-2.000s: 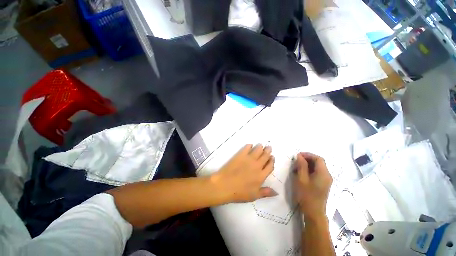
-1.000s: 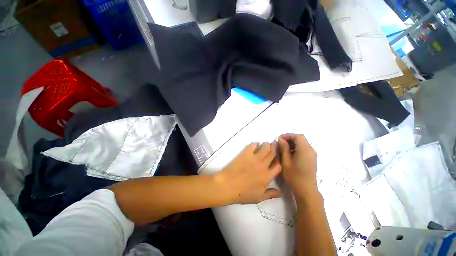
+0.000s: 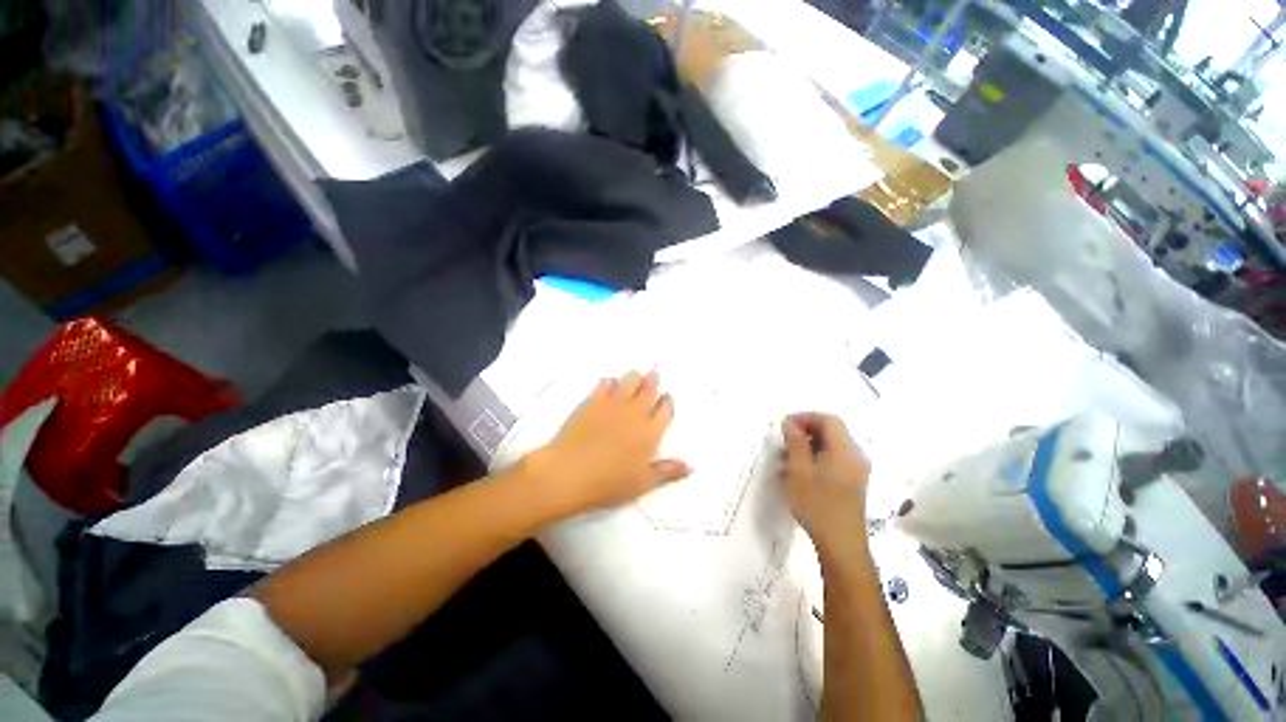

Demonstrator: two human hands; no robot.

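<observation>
A white paper pattern [image 3: 649, 578] with a thin-lined pocket shape and small writing lies on the table in front of me. My left hand [image 3: 609, 440] rests flat on it, fingers apart, left of the drawn shape. My right hand [image 3: 825, 473] is at the right of the shape with thumb and index finger pinched together; whether something small is between them cannot be told. Charcoal cut panels [image 3: 564, 212] lie heaped beyond my hands. A blue piece [image 3: 578, 288] shows under them.
A white machine head with a blue stripe [image 3: 987, 487] stands at right. White cloth with dark garment [image 3: 282, 480] hangs at left. A red stool [image 3: 99, 402], blue crate [image 3: 226, 191] and cardboard box [image 3: 78, 240] stand on the floor. A clear plastic bag [image 3: 1114, 268] lies behind the machine.
The view has turned to the right, showing more of the machine. My right hand first moved close to my left hand, then away from it to the right side of the drawn shape.
</observation>
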